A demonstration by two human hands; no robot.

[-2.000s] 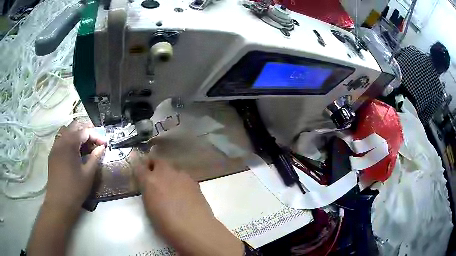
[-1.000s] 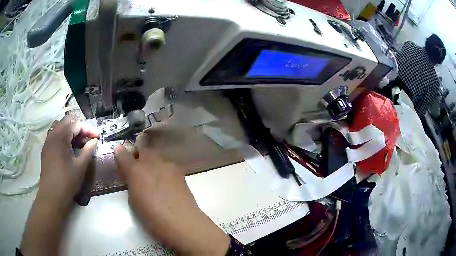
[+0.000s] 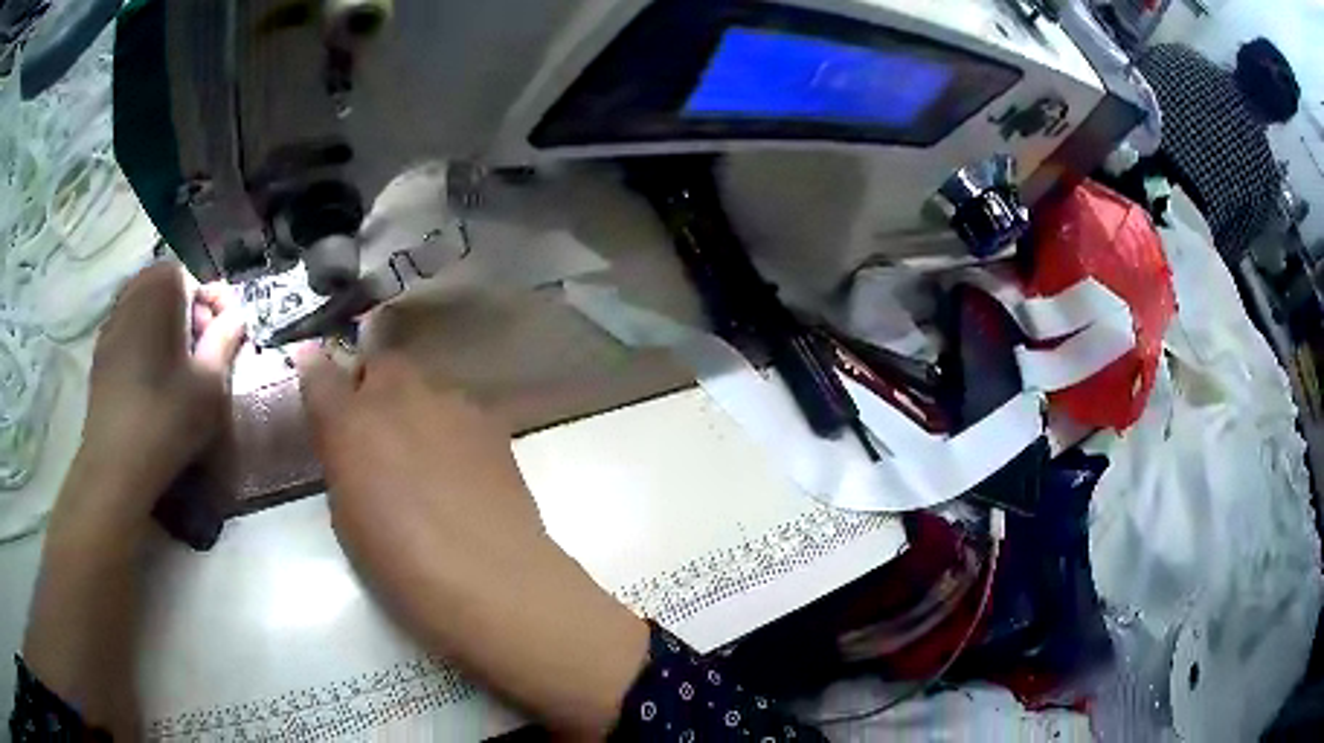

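Note:
My left hand [image 3: 153, 385] is at the left of the presser foot [image 3: 273, 308], fingertips bent in close beside it. My right hand [image 3: 421, 486] rests on the machine bed plate [image 3: 269, 436] with its fingertips just right of the foot. What the fingertips hold is too small and blurred to tell. The white fabric strip [image 3: 929, 479] runs from the bed, past the black scissors or snips, and loops up over the red bag. Thin white cord [image 3: 44, 276] lies in tangled loops at the far left.
The machine head [image 3: 436, 87] with its lit blue screen stands above the hands. Black scissors or snips [image 3: 770, 319] lie under its arm. A red bag [image 3: 1104, 312], dark cloth and a large white fabric pile [image 3: 1212, 508] are at the right. A person in checked clothing [image 3: 1212, 138] is behind.
The machine and table appear higher in the view. Both hands stay beside the presser foot, fingertips close in. The strip still loops over the red bag, little changed.

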